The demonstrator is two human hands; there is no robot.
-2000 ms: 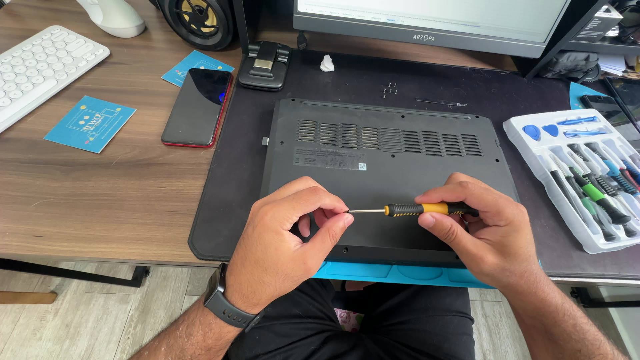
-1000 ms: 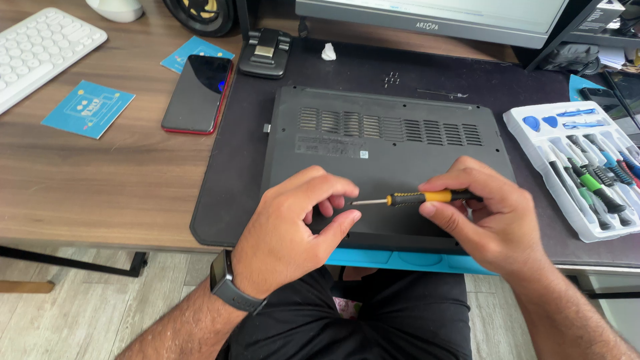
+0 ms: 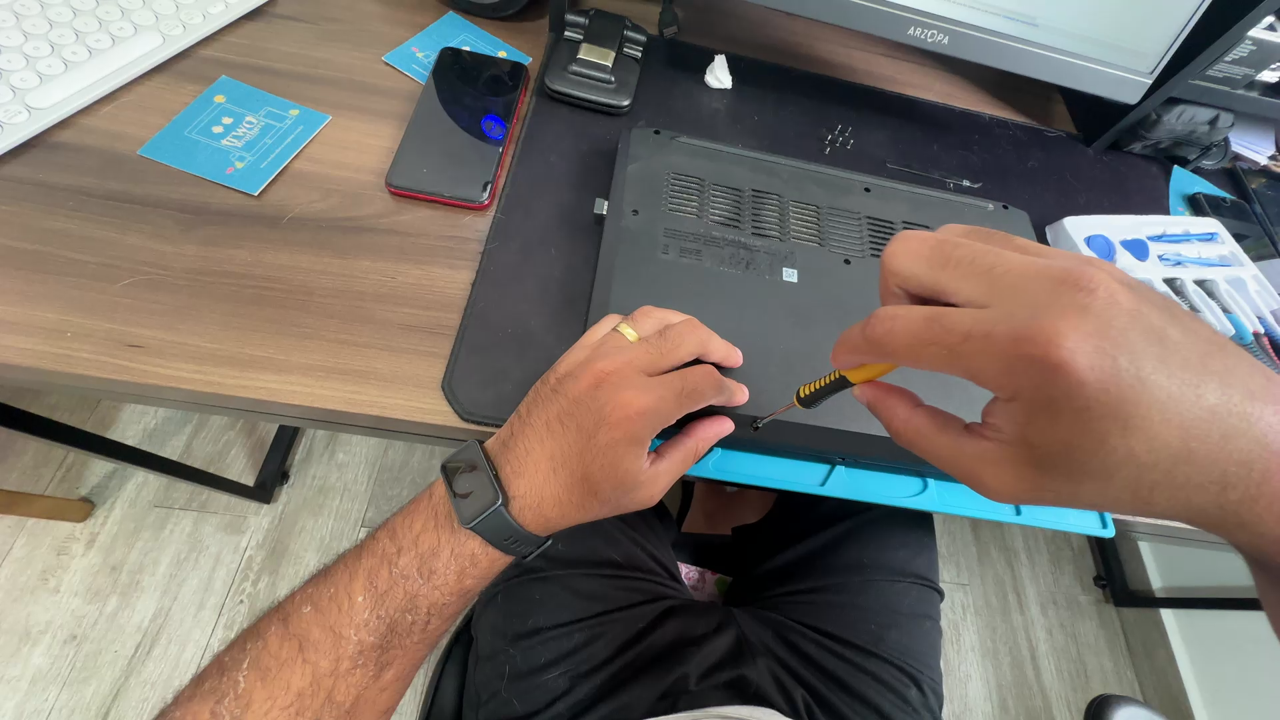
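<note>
A black laptop [image 3: 790,330] lies bottom side up on a dark desk mat [image 3: 530,290], its vents toward the monitor. My right hand [image 3: 1030,360] grips a yellow and black screwdriver [image 3: 828,388]. The screwdriver's tip meets the laptop's near edge at a screw position; whether it sits in a screw head is too small to tell. My left hand [image 3: 640,410] rests on the laptop's near left edge, fingers slightly curled and apart beside the tip, with nothing seen in it. Several small screws [image 3: 838,138] lie on the mat behind the laptop.
A blue tray [image 3: 820,487] juts out under the laptop's near edge. At the right is a white tool tray [image 3: 1080,228] with tools. Phone [image 3: 455,130], blue cards [image 3: 235,135], white keyboard [image 3: 90,50], black stand [image 3: 597,65], crumpled white piece [image 3: 718,72] and monitor [image 3: 930,35] surround the mat.
The screwdriver's tip has come away from my left fingertips and down to the laptop's near edge. My left hand has opened and lowered onto that edge. My right hand now holds the screwdriver from above.
</note>
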